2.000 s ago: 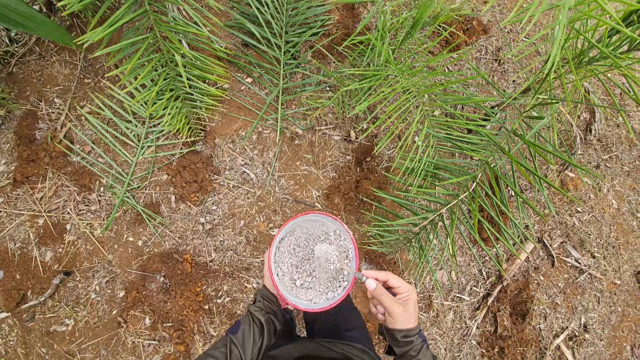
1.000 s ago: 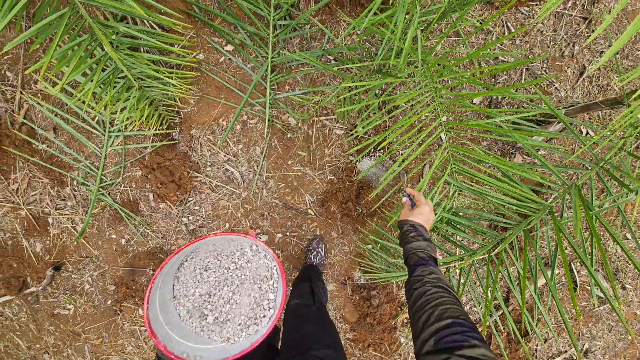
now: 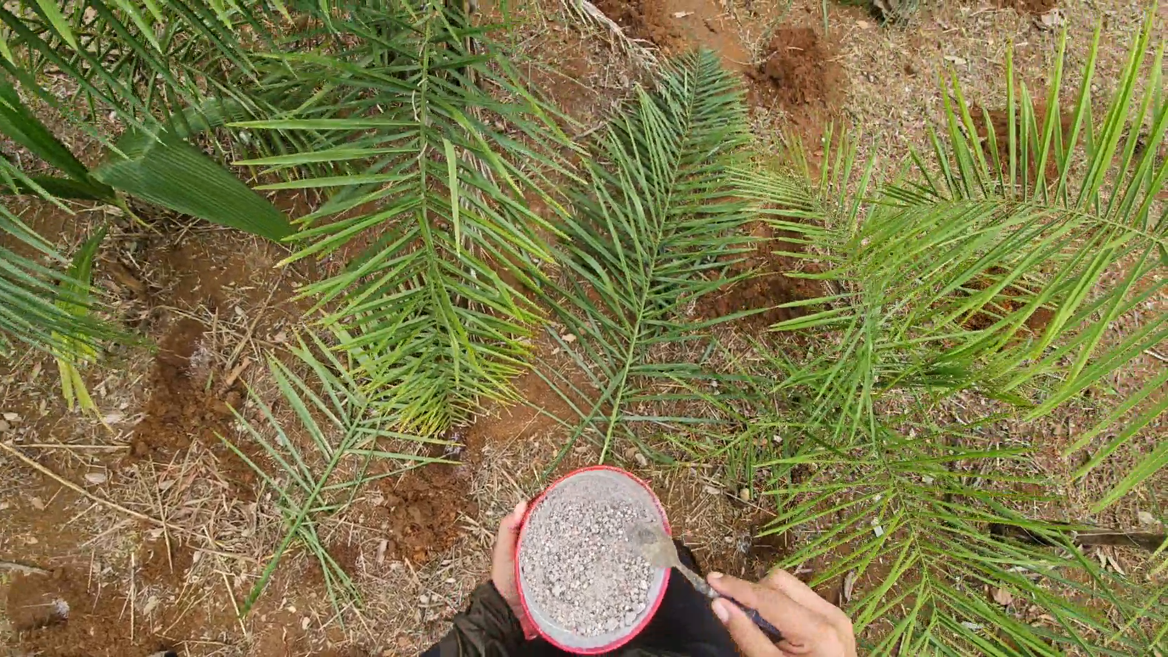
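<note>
Near the bottom centre, my left hand (image 3: 507, 561) grips the left side of a round, red-rimmed container (image 3: 522, 584). Grey granular material (image 3: 589, 566) fills much of it. My right hand (image 3: 785, 616), to the right of the container, holds a metal spoon (image 3: 686, 573) by its dark handle. The spoon's bowl lies over the right part of the granules, inside the rim. Part of my left hand is hidden behind the container.
Green palm fronds (image 3: 639, 292) spread across the ground ahead and to the right. Patches of loose reddish soil (image 3: 424, 511) lie among dry grass and litter. A broad green leaf (image 3: 196, 182) is at the upper left.
One second ago my right hand was reached out under the fronds on the right, away from the container; now it is back beside it with the spoon over the granules. The view has shifted.
</note>
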